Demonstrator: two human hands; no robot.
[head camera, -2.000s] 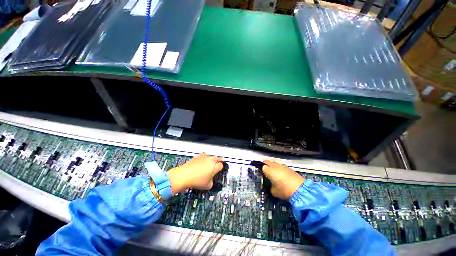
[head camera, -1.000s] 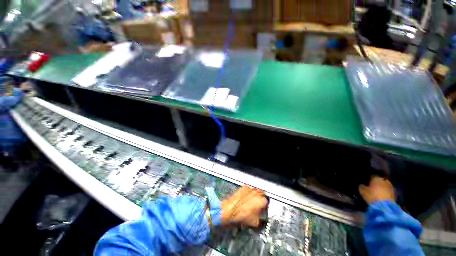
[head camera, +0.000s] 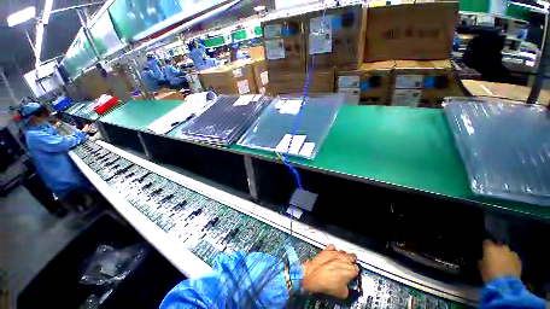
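Green circuit boards lie in a long row on the conveyor, with dark blocks repeated along them. My left hand is over the boards near the far rail, fingers curled down with black at the fingertips; what it holds, if anything, is hidden. A band and a strap are at its wrist. My right hand is at the right, beside the dark space under the shelf, fingers curled; its fingertips are unclear. The black parts bin sits under the shelf, left of my right hand.
The white conveyor rail runs between the boards and the green-topped bench. Clear plastic trays and grey sheets lie on top. A blue coiled cord hangs down. A person in blue stands far left. Cartons are stacked behind.
The view has swung up and left. My right hand has left the boards for the shelf space at the right. My left hand stays over the boards.
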